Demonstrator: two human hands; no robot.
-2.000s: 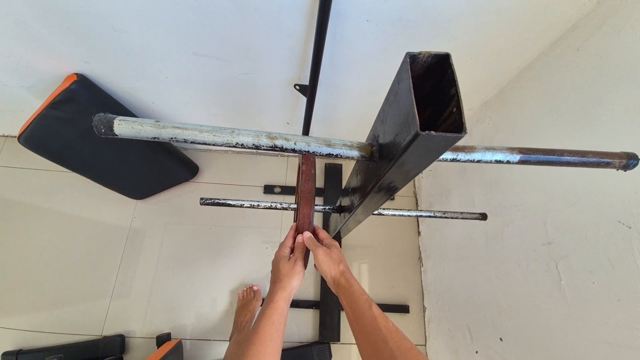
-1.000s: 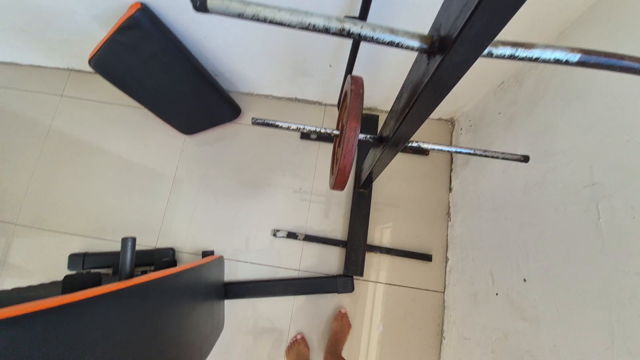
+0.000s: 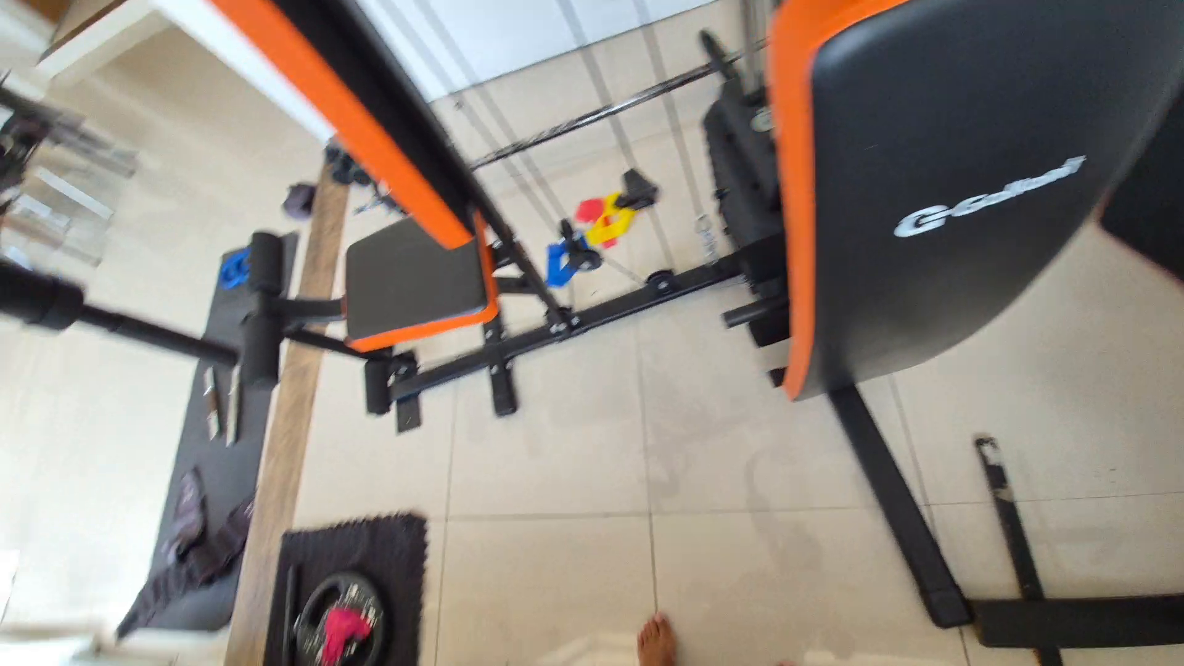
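Neither my left hand nor my right hand shows at this moment. A padded black backrest with an orange edge (image 3: 962,194) and white lettering fills the upper right. At left centre stands a multi-gym seat (image 3: 416,277), black with orange trim, with foam rollers (image 3: 264,310) beside it. A black steel base beam (image 3: 592,314) runs from below the seat toward the weight stack. On a dark mat (image 3: 407,555) at the lower left lies a black weight plate (image 3: 342,601) with a pink cloth on it. My bare foot (image 3: 657,640) is at the bottom edge.
Blue, yellow and red items (image 3: 606,222) lie on the tiles behind the beam. A wooden strip (image 3: 291,435) borders a long black mat (image 3: 217,462) holding dark straps and two slim objects. Black steel feet (image 3: 1082,622) lie across the floor at lower right.
The view has swung left, away from the rack. Two seconds ago both hands held a reddish weight plate; one second ago it sat on the rack's lower bar with the hands gone from view.
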